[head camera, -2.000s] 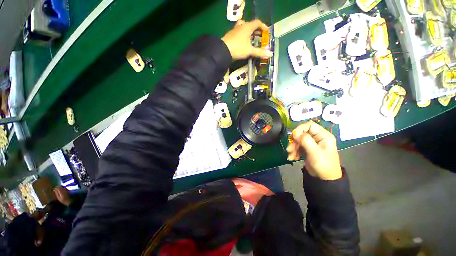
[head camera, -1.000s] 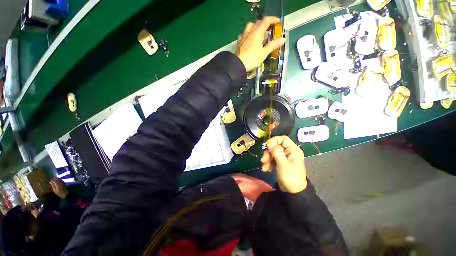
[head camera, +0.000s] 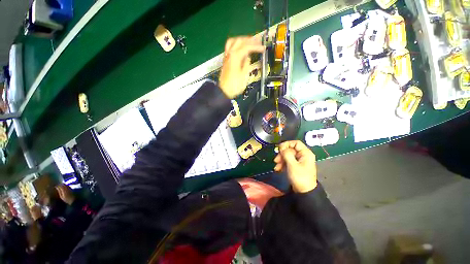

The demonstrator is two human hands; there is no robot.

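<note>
A black tape dispenser (head camera: pixel 265 77) stands on the green bench with an orange tape roll (head camera: pixel 280 42) at its far end and a round black drum (head camera: pixel 291 122) at its near end. A thin yellowish tape strip (head camera: pixel 277 100) runs over the drum towards my right hand (head camera: pixel 299 167), whose thumb and finger are pinched on its end. My left hand (head camera: pixel 238 64) is blurred, left of the dispenser, with its fingers apart; I see nothing held in it. A cream housing (head camera: pixel 254 73) lies partly hidden between that hand and the dispenser.
White and yellow wired housings (head camera: pixel 319 110) lie right of the dispenser, some on white paper (head camera: pixel 381 126). A crowded pale tray (head camera: pixel 430 67) is far right. Left are a marked white sheet (head camera: pixel 214 152) and a black stack (head camera: pixel 100 154). Housings (head camera: pixel 165 38) lie on the belt. Another person's hand (head camera: pixel 64 193) shows lower left.
My left hand has left the orange roll and moved left. My right hand first moved left to the drum's near edge, then stayed there. Housings on the belt have shifted right.
</note>
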